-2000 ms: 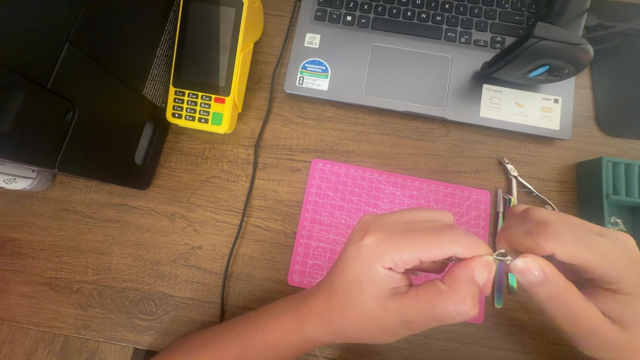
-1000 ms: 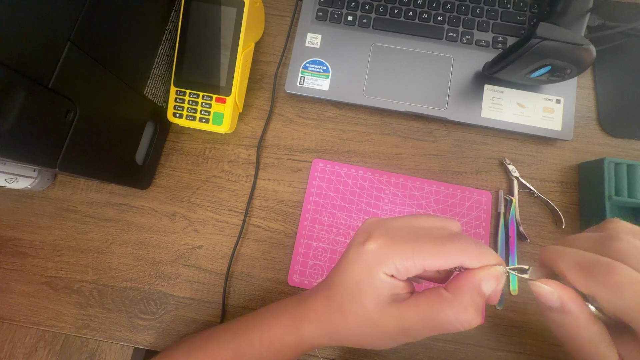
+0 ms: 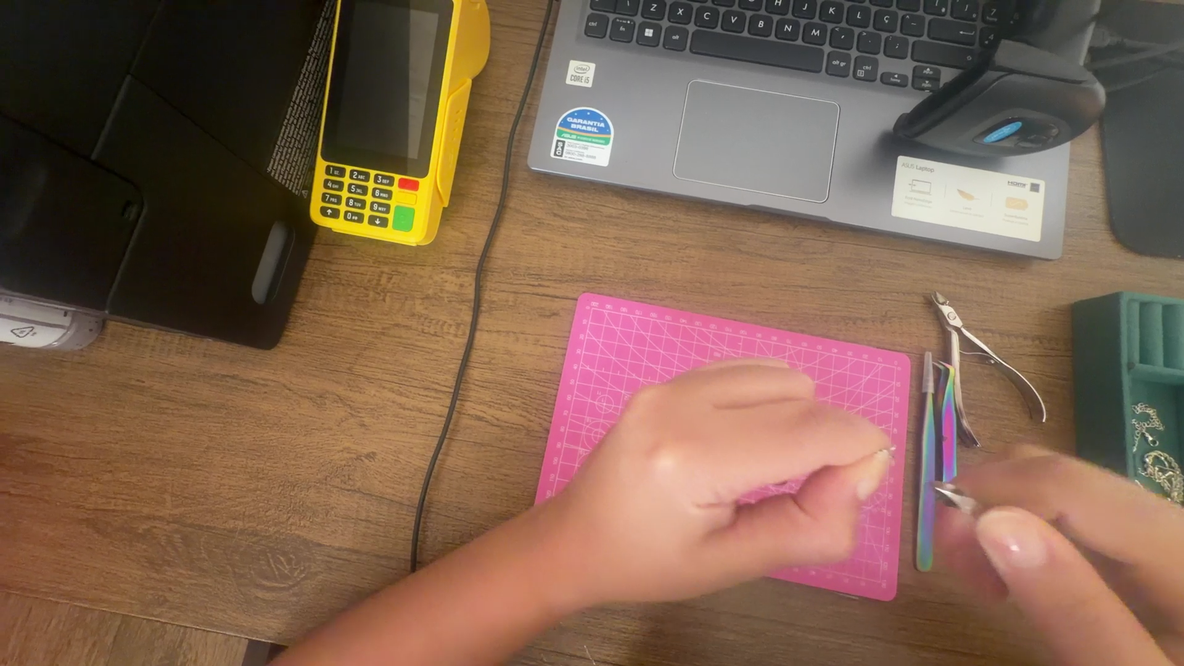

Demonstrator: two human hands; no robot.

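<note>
Over the pink cutting mat [image 3: 638,370], my left hand [image 3: 731,481] pinches a tiny metal piece between thumb and forefinger; only a glint of it shows at the fingertips. To its right, my right hand [image 3: 1064,536] grips a small metal tool [image 3: 957,499] whose pointed tip faces left; the rest is hidden by the fingers, so its kind is unclear. The two hands are apart. Two iridescent tweezers [image 3: 926,462] lie beside the mat's right edge. Metal cuticle nippers [image 3: 994,361] rest just above my right hand.
A green jewelry tray [image 3: 1101,370] with silver chains stands at the right edge. A laptop [image 3: 629,185] with a black scanner [image 3: 1027,102] over it is at the back. A yellow card terminal [image 3: 444,176], a black cable [image 3: 476,296] and a black device [image 3: 203,296] are on the left.
My right hand first moves right, off the fingertips of my left hand, and now shows the tool's tip turned left. My left hand stays about where it was.
</note>
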